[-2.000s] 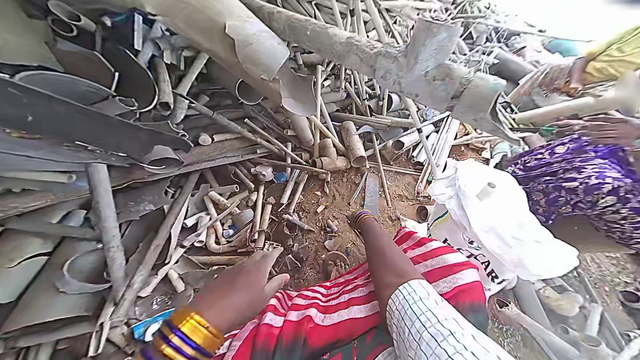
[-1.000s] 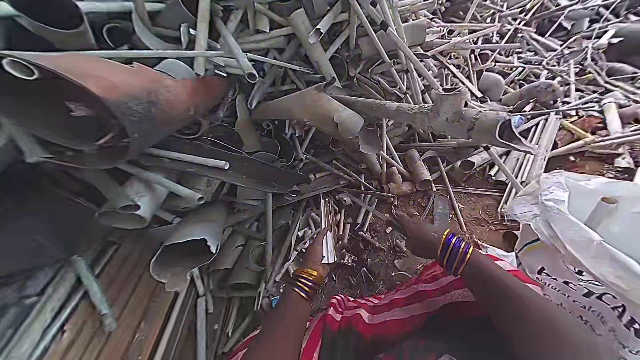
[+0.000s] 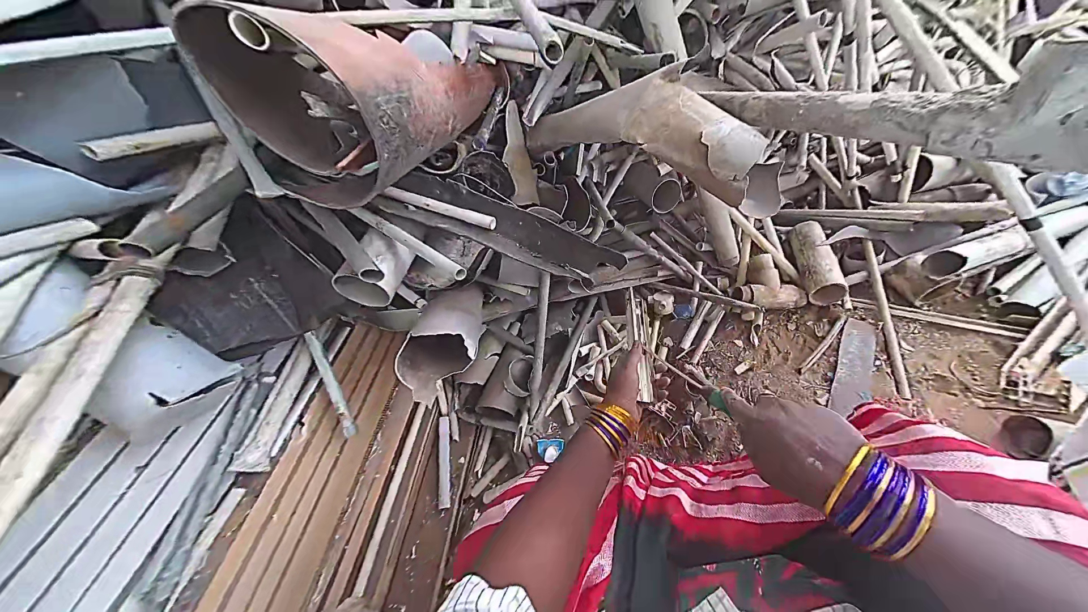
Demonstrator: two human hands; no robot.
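Observation:
My left hand is closed around a narrow, pale plastic strip or split pipe piece, which points away from me. To its right, my right hand grips a thin tool with a green handle; its slim shaft reaches left toward the held piece. Whether the shaft touches the piece cannot be told. Just beyond both hands are short pipe scraps and a pipe fitting on the soil. A flat metal-like bar lies to the right of my right hand.
A large reddish broken pipe rests at the upper left. Another wide broken pipe lies ahead, among heaped thin pipes. Long brown grooved panels spread at the lower left. A long grey pipe crosses the upper right.
My left hand, earlier spread and low on the left, has come to the scraps ahead and holds a pale piece. My right hand has drawn back from the ground near the flat bar.

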